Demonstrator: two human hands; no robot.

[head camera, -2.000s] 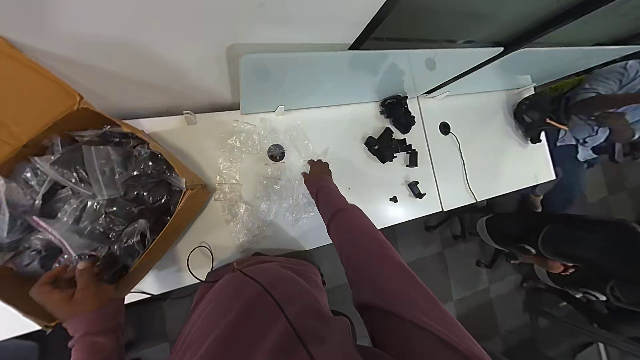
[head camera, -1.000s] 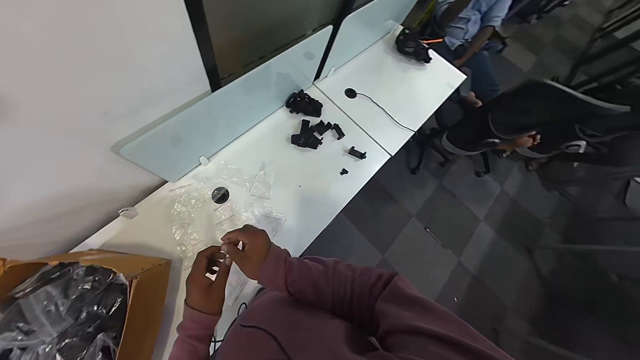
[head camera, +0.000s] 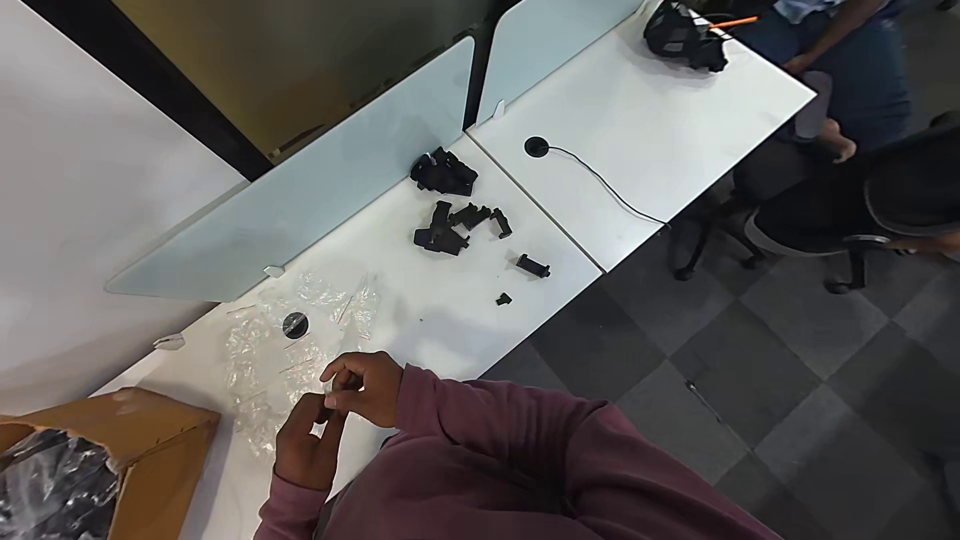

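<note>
My left hand (head camera: 307, 442) and my right hand (head camera: 367, 386) meet near the desk's front edge, fingertips together around a small, pale, clear bit that looks like plastic film; most of it is hidden by the fingers. Beyond them, crumpled clear plastic bags (head camera: 259, 367) are spread over the desk around a black cable grommet. To the right lie black plastic parts: a cluster by the glass divider (head camera: 444, 172), a second group (head camera: 441, 238), a short cylindrical piece (head camera: 533, 265) and a tiny piece (head camera: 504, 298).
An open cardboard box (head camera: 161, 450) of bagged black items stands at the lower left. A frosted glass divider (head camera: 322, 180) runs along the back. On the adjoining desk are a cable (head camera: 607, 186) and a black object (head camera: 679, 37). A seated person and a black office chair (head camera: 847, 195) are at the right.
My left hand has left the cardboard box and my right hand has lifted from the plastic bags; both came together over the desk. The view has turned and shifted.
</note>
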